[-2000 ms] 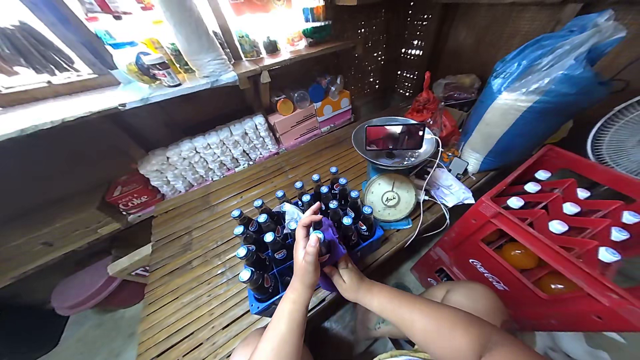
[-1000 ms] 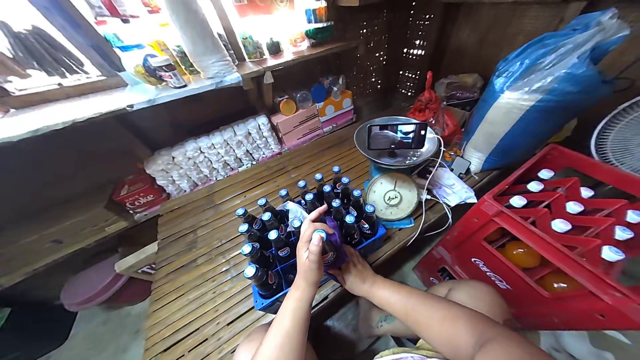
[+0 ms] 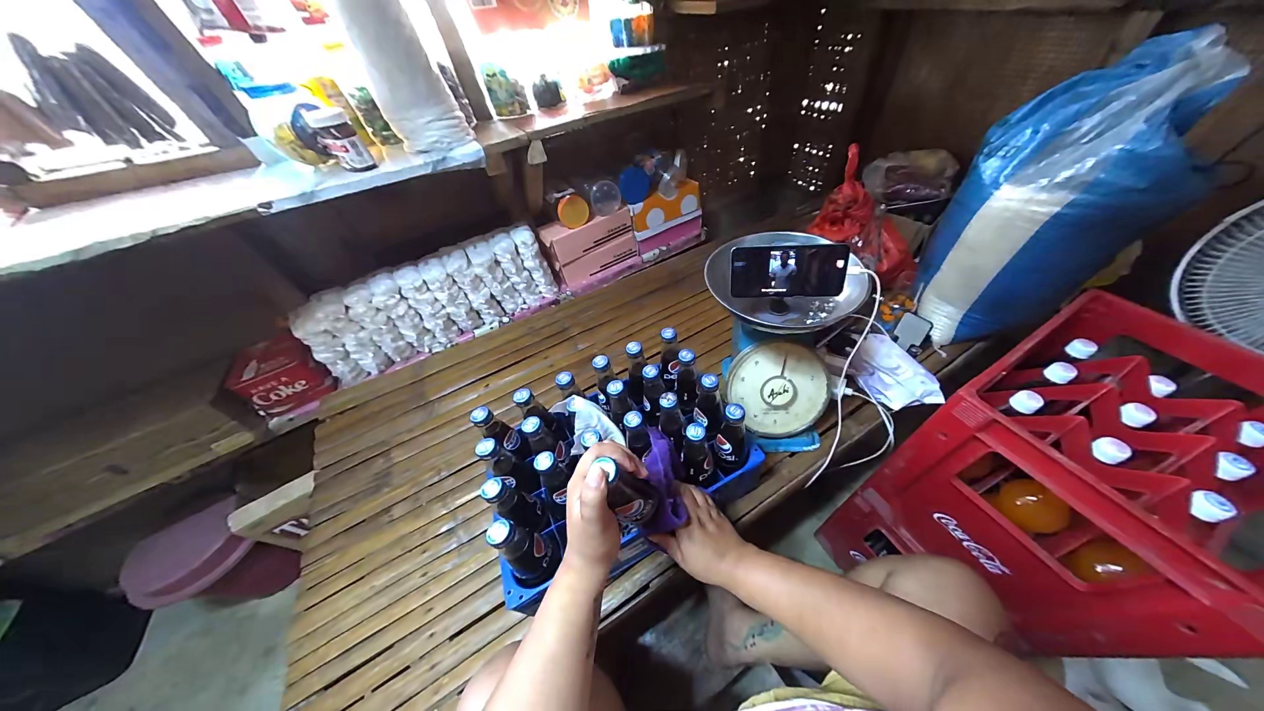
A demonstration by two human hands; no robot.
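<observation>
My left hand (image 3: 594, 509) grips a dark Pepsi glass bottle (image 3: 629, 496) by its neck and side, with the blue cap by my thumb. My right hand (image 3: 699, 533) holds a purple cloth (image 3: 664, 484) against the bottle's right side. Both are over the near edge of a blue plastic crate (image 3: 741, 479), which holds rows of capped Pepsi bottles (image 3: 516, 504). A white cloth or plastic piece (image 3: 592, 423) lies among the bottles. The crate stands on a bamboo slat table (image 3: 395, 523). My right fingertips are partly hidden by the purple cloth.
Behind the crate stand a dial scale (image 3: 778, 388) and, at its pan, a phone (image 3: 788, 271) with a white cable. A red Coca-Cola crate (image 3: 958, 494) with bottles is at right, below a blue-white sack (image 3: 1047, 197). Bagged white goods (image 3: 425, 296) line the table's back.
The bottle in my left hand has tilted, and its dark side and label now show more. The purple cloth remains in my right hand.
</observation>
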